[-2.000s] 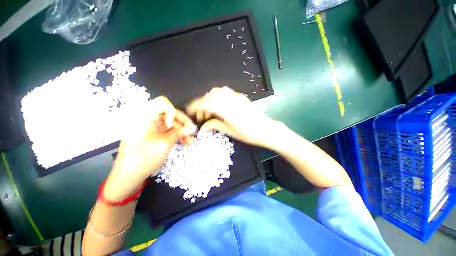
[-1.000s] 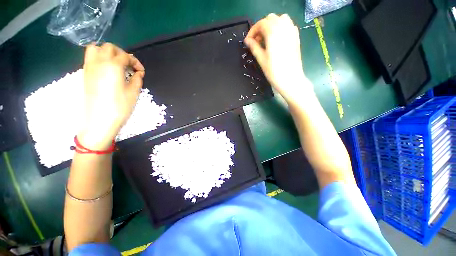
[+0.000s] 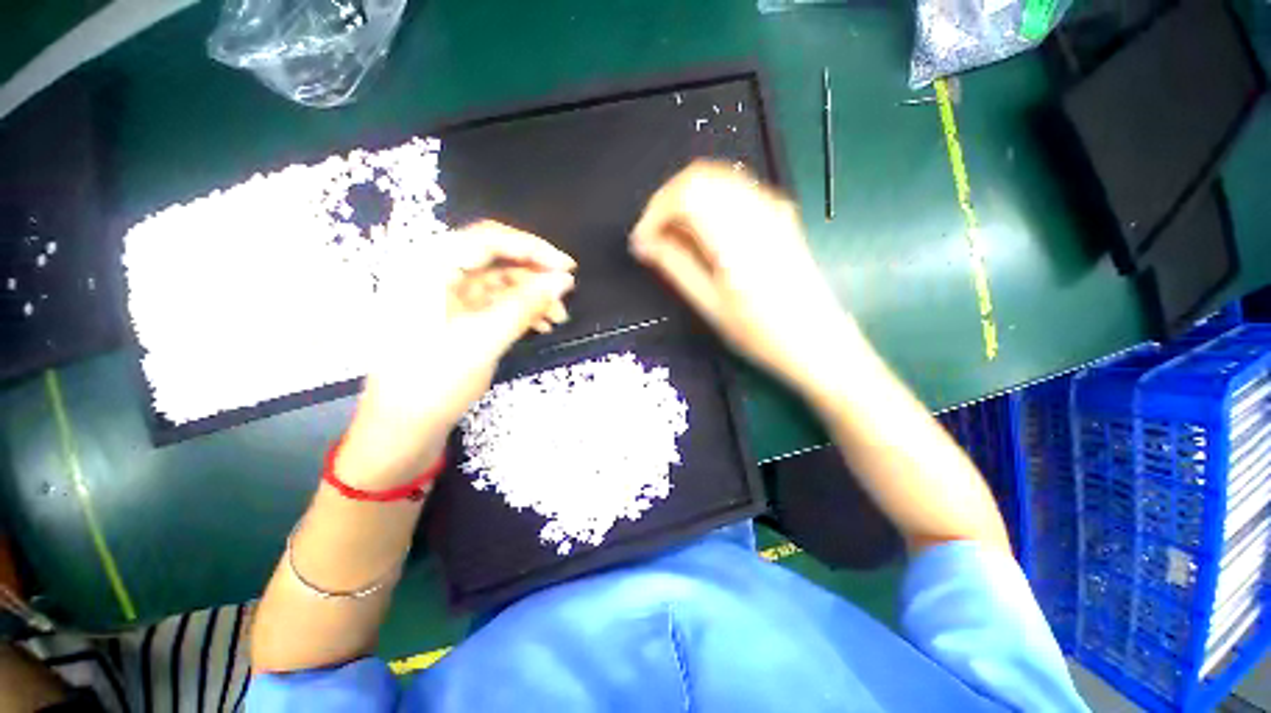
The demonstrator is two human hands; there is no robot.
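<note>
Small white plastic parts (image 3: 251,293) cover the left part of the long black tray (image 3: 558,174). Thin metal pins (image 3: 718,116) lie scattered at its right end. A heap of white pieces (image 3: 579,439) sits on the small black tray (image 3: 725,481) against the body. My left hand (image 3: 481,300) is over the long tray's middle, thumb and fingers close together at the tips. My right hand (image 3: 725,244) is a little to its right, blurred, with fingers bent in a pinch. The hands are apart. Anything between the fingertips of either hand is too small to see.
A clear plastic bag (image 3: 314,49) lies at upper left, a bag of small parts (image 3: 976,35) at upper right. A thin dark stick (image 3: 829,146) lies right of the long tray. Black trays (image 3: 1164,126) are stacked at right above a blue crate (image 3: 1136,515). Another black tray (image 3: 63,209) is far left.
My left hand has moved right from the white parts toward the tray's middle. My right hand has come down and left from the pins. The whole view has shifted slightly.
</note>
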